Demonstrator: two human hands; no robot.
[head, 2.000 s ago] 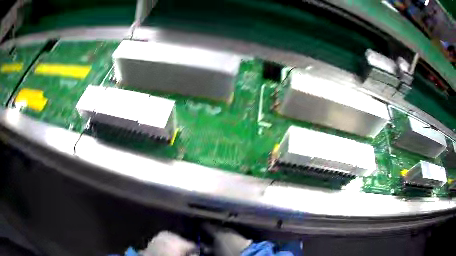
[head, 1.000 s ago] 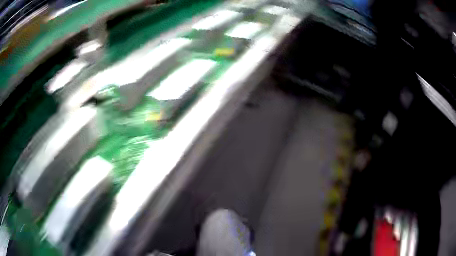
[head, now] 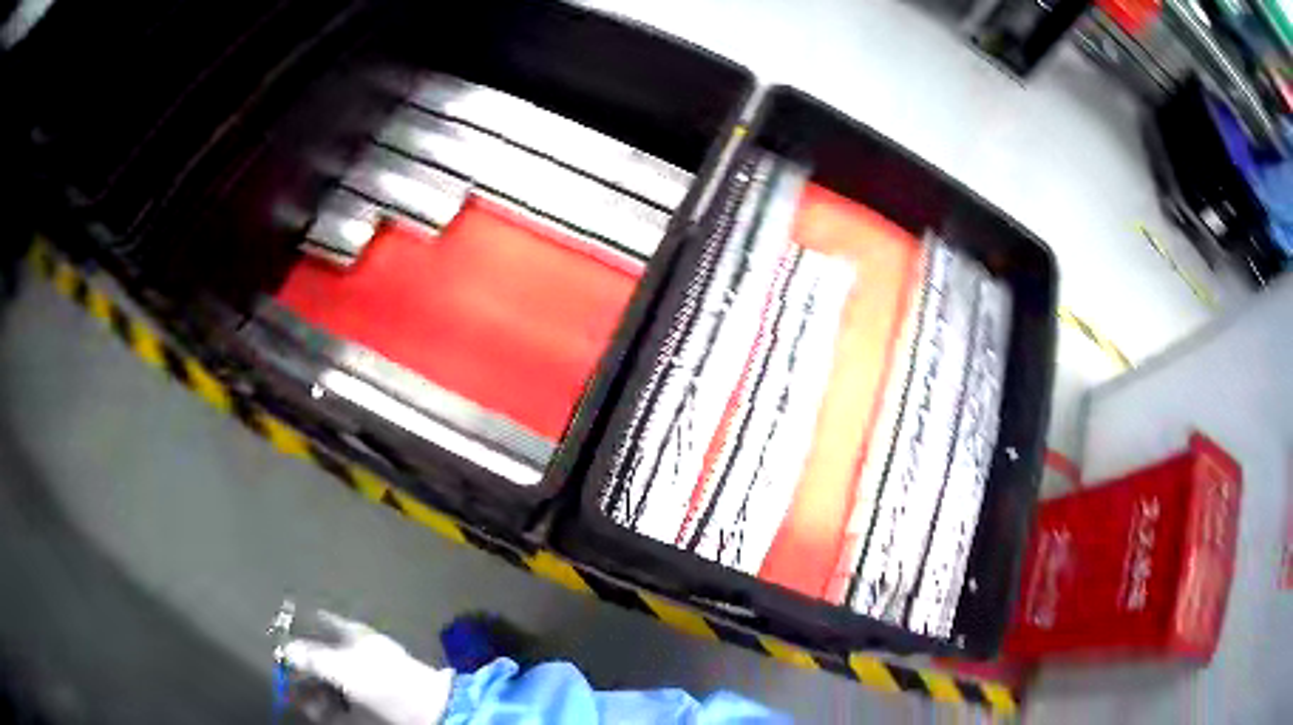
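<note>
My right hand (head: 362, 671), in a white-grey glove with a blue sleeve, is low at the left, in front of the bins and touching neither. A small bright thing and a blue edge show at its fingertips. Blur hides whether it grips them. My left hand cannot be made out. The left black bin (head: 443, 479) holds long silver heatsink assemblies (head: 567, 142) at its far side and more (head: 426, 425) along its near edge, on a red liner sheet (head: 475, 305). The right black bin (head: 737, 602) holds rows of heatsink assemblies (head: 759, 404) on an orange-red liner (head: 851, 411).
Yellow-black floor tape (head: 411, 510) runs along the bins' near side. A red box (head: 1120, 560) with white writing stands right of the bins, beside a pale grey surface (head: 1205, 383). Dark equipment (head: 1219, 177) stands at the upper right. A dark blue shape (head: 479, 640) is beside the sleeve.
The view has swung from the line of circuit boards to the bins on the floor. The gloved hand now shows further left, with more of its sleeve in view.
</note>
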